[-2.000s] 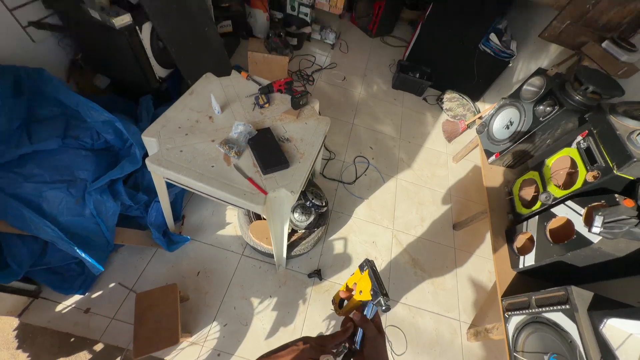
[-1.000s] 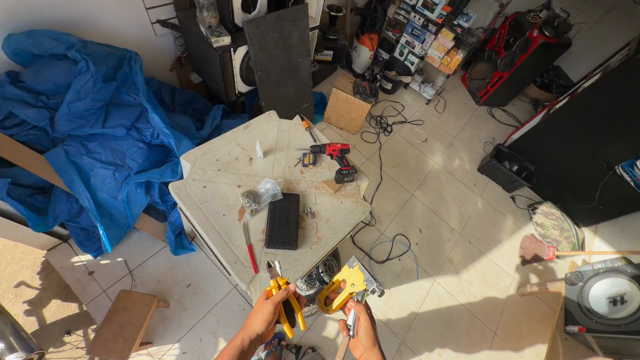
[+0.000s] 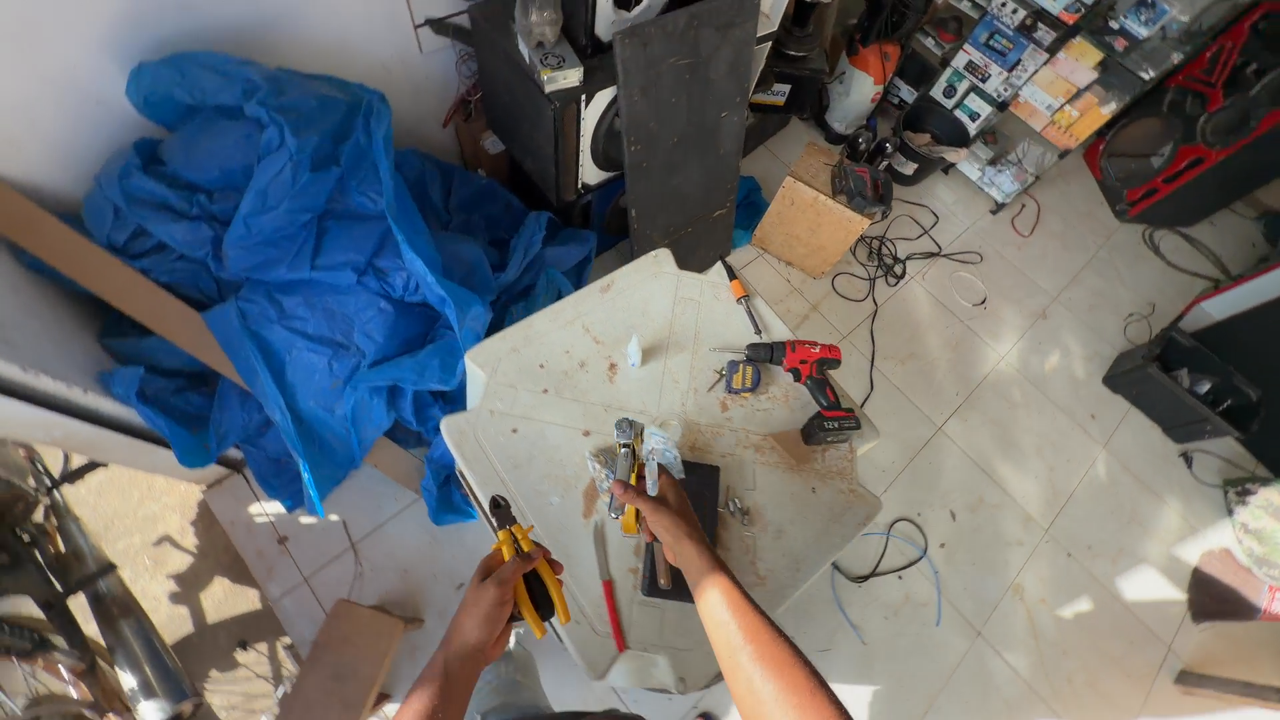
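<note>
My left hand [image 3: 492, 600] holds yellow-handled diagonal cutting pliers [image 3: 522, 570], jaws up, at the near left edge of the white plastic table [image 3: 540, 400]. In my right hand [image 3: 665, 515], over the table, are a yellow and chrome staple gun [image 3: 628, 470] and a slim tool with a metal blade [image 3: 652, 475], partly hidden by the fingers. Beneath that hand lies a black case [image 3: 703, 490], beside a clear plastic bag [image 3: 664, 450]. A red-handled knife [image 3: 610, 600] lies between my hands. Farther back are a red cordless drill [image 3: 800, 365], a tape measure [image 3: 742, 376] and a small bottle [image 3: 634, 351].
A blue tarp [image 3: 300, 260] is heaped at left, near a dark upright board [image 3: 690, 130]. An orange-handled tool [image 3: 740, 292] rests at the table's far edge. Cables [image 3: 890, 255] and a wooden box [image 3: 808, 215] are on the tiled floor. A wooden stool [image 3: 345, 660] stands near left.
The view has swung left and toward the table. My right hand with the staple gun has moved from the table's near edge to over the black case. The pliers remain in my left hand.
</note>
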